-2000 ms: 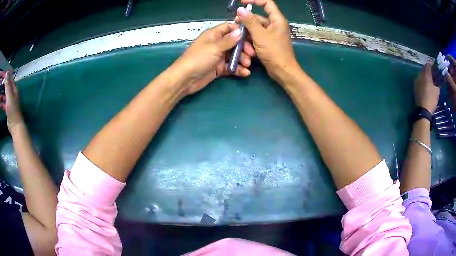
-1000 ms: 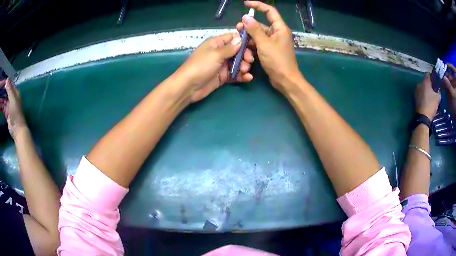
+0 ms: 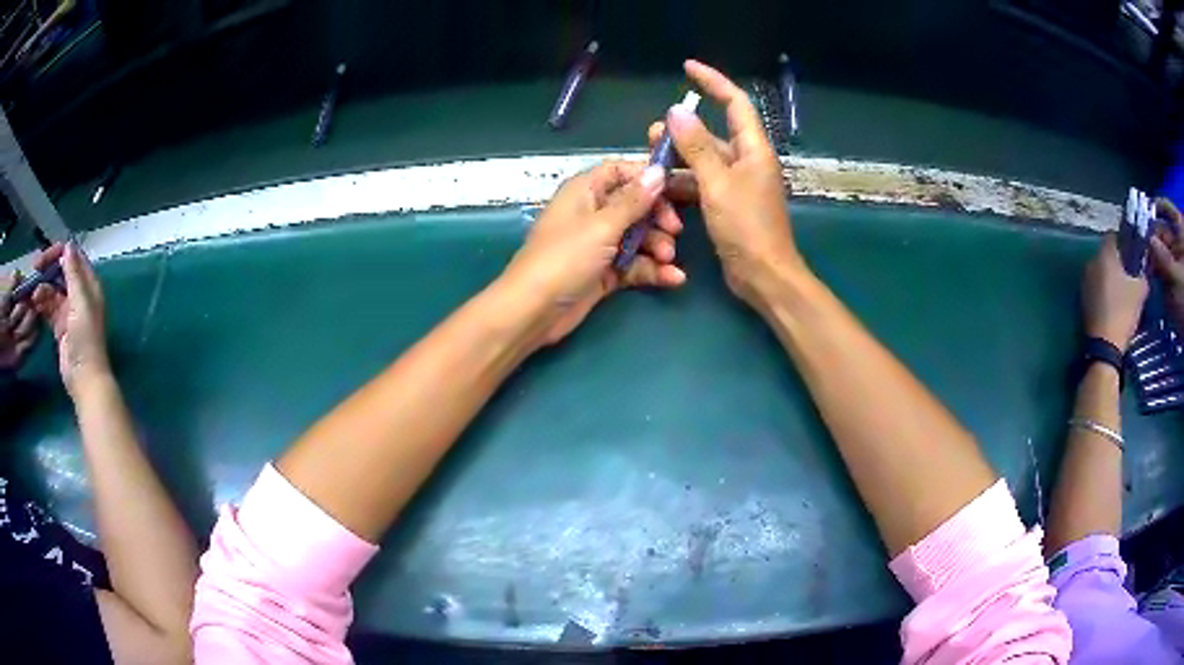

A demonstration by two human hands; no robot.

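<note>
A slim dark tube (image 3: 629, 247) with a white end piece (image 3: 688, 101) is held tilted above the bench, near the pale rail. My left hand (image 3: 595, 240) grips the tube's body between thumb and fingers. My right hand (image 3: 734, 182) is at the upper end, its thumb against the tube just below the white end and its forefinger raised clear above it. Fingers hide part of the tube's middle.
Beyond the pale rail (image 3: 390, 190), several dark tubes (image 3: 573, 86) lie apart on the dark green belt (image 3: 481, 124). At right, a person in purple holds a bunch of tubes (image 3: 1136, 234) beside a row of tubes (image 3: 1154, 368). At left, another person's hands hold a tube (image 3: 37, 282).
The whole view has shifted, so bench, rail and hands sit lower in the picture. The tube stays in my hands; my right forefinger has lifted off the white end. More belt shows.
</note>
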